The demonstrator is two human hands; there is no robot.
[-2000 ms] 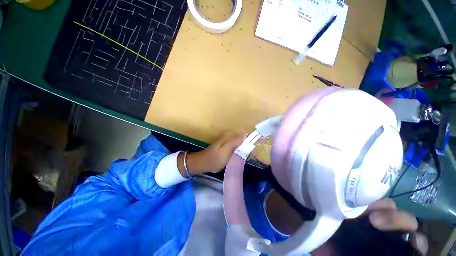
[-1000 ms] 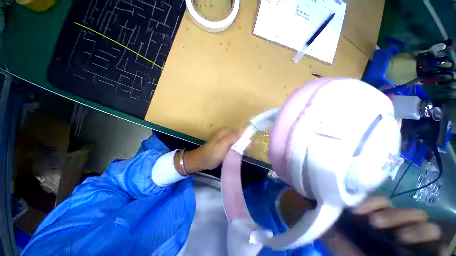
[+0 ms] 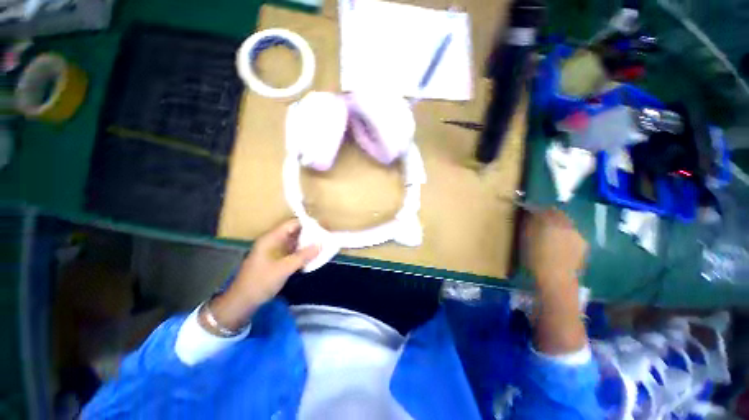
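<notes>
The white headphones [image 3: 356,239] lie on the tan board [image 3: 468,213], their two pink-lined cups towards the back and the band with its small cat-ear points towards me. My left hand [image 3: 275,258] grips the band at the left cat ear, by the board's front edge. My right hand [image 3: 554,246] is away from the headphones, at the board's right edge. It is blurred, with fingers curled; a thin thing shows near its fingertips, but whether it is held cannot be told.
A black electric screwdriver [image 3: 501,94] is upright over the board's right part. Dark tweezers [image 3: 463,125], a white sheet [image 3: 386,49] with a pen, and a white tape roll [image 3: 276,63] lie behind. Blue trays [image 3: 616,184] stand right; black mat [image 3: 160,135] and yellow tape [image 3: 52,88] left.
The headphones have gone from being held up close to the camera to lying on the board. My left hand has moved to the cat ear. My right hand has moved off the headphones; the screwdriver now shows upright.
</notes>
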